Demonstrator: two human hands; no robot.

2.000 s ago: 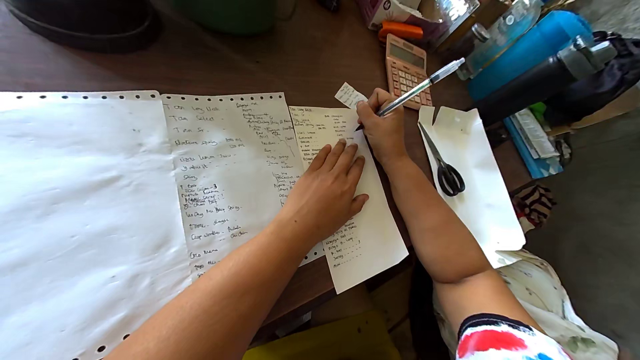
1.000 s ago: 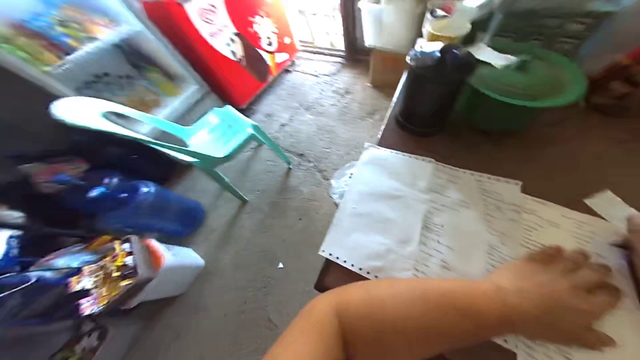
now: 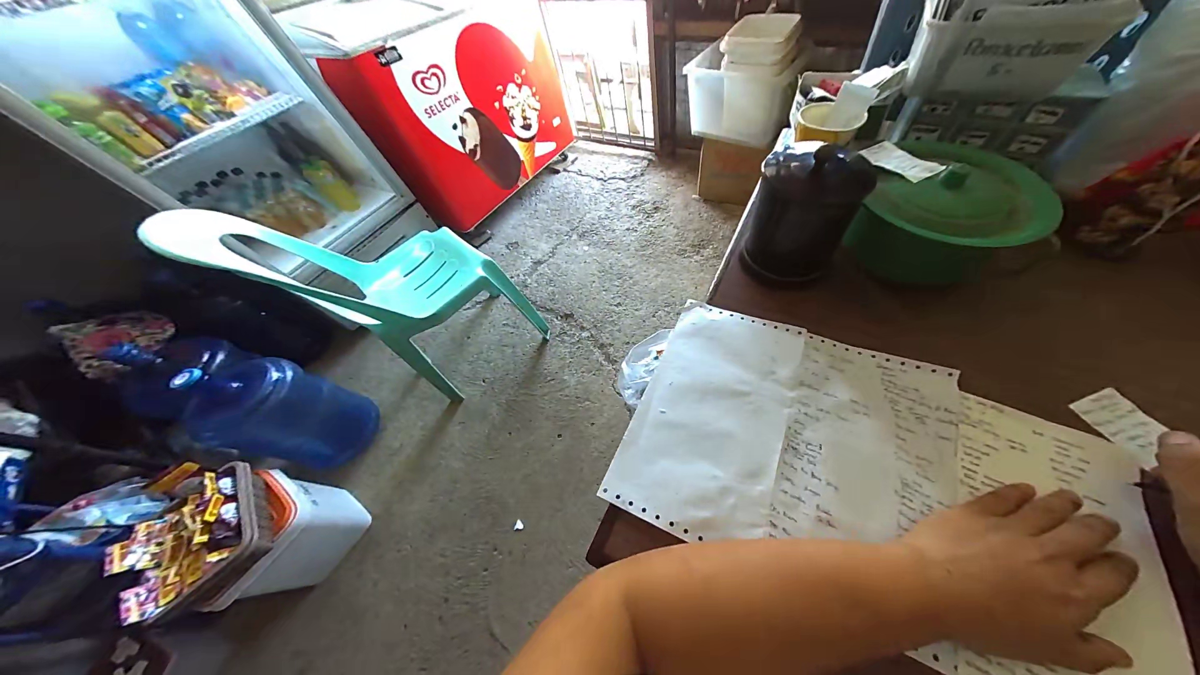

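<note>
My left hand (image 3: 1041, 572) lies flat, fingers spread, on a handwritten sheet of paper (image 3: 1012, 450) at the lower right. Of my right hand (image 3: 1179, 478) only a part shows at the right edge; a dark tip, perhaps of a pen, is beside it, and what it holds is cut off. A small written slip (image 3: 1116, 422) touches its fingertips. To the left, punched-edge paper (image 3: 722, 412) is spread over the table corner, with a blank part and a part covered in handwriting.
On the dark table (image 3: 1022, 328) stand a black lidded container (image 3: 806, 211) and a green lidded pot (image 3: 956, 206). A turquoise plastic chair (image 3: 422, 281), blue water jugs (image 3: 281, 408), a glass-door fridge (image 3: 281, 122) and a red freezer (image 3: 469, 103) stand on the floor side.
The view has swung far to the left, bringing in the chair, fridge and freezer. The pen, seen in my right hand two seconds ago, is now mostly outside the frame. My left hand stays on the paper.
</note>
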